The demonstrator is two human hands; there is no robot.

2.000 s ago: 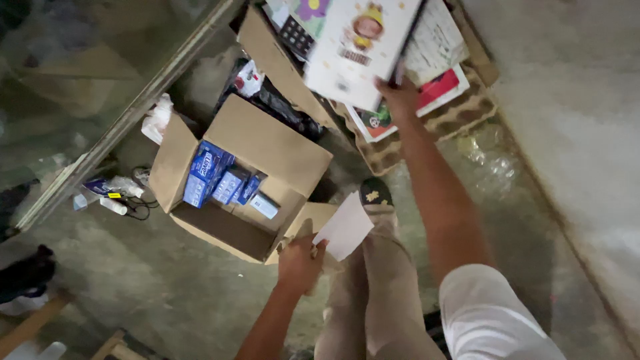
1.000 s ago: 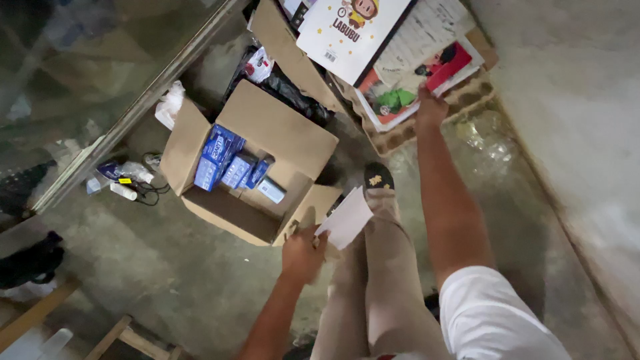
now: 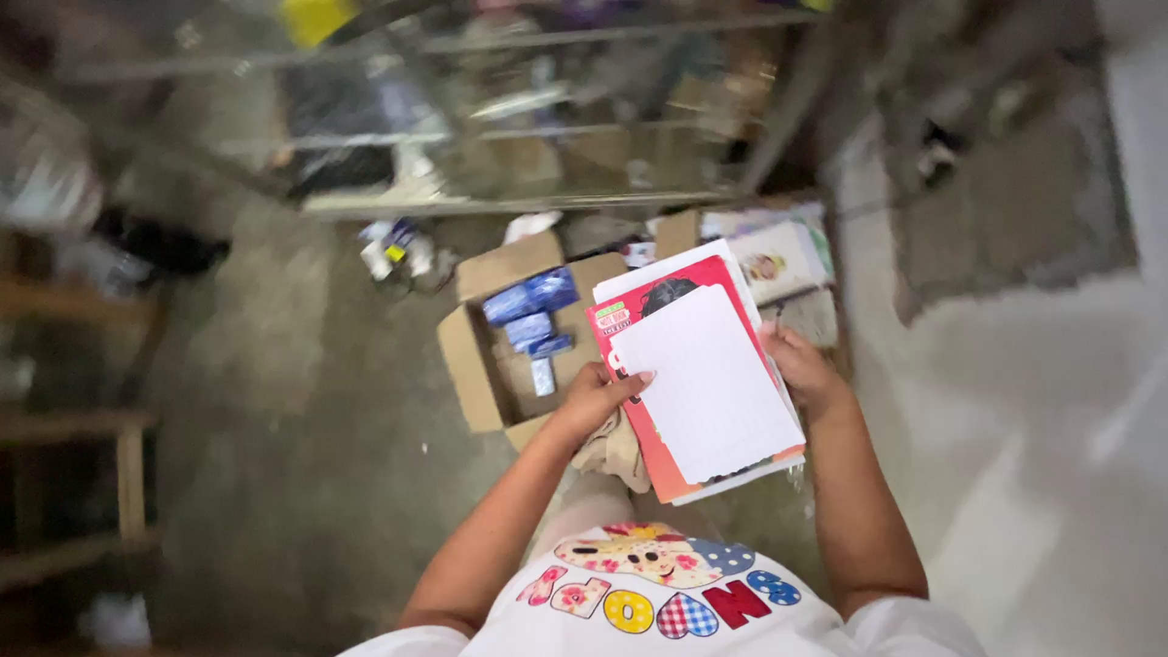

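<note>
In front of my body, both hands hold a stack of papers with a red notebook point(image 3: 646, 429) in it. A white sheet of paper point(image 3: 707, 383) lies on top of the notebook. My left hand point(image 3: 598, 397) grips the left edge, its thumb over the white sheet. At the right edge, my right hand point(image 3: 803, 365) is closed on the stack, its fingers partly hidden. Behind and left of the stack, an open cardboard box point(image 3: 474, 365) holds several blue boxes point(image 3: 529, 301). A beige cloth point(image 3: 616, 452) shows below my left hand.
Beyond the box runs a shelf or glass case with a metal edge point(image 3: 511, 205), blurred. Right of the box lie more books or papers point(image 3: 780, 260). Small items point(image 3: 397, 251) lie on the floor at the left. A wooden frame point(image 3: 130, 479) stands at far left, and a pale wall or floor surface is at right.
My right hand has come from the pile beside the box to the stack, and a red notebook is now under the white paper. The view has swung, showing more of the shelf.
</note>
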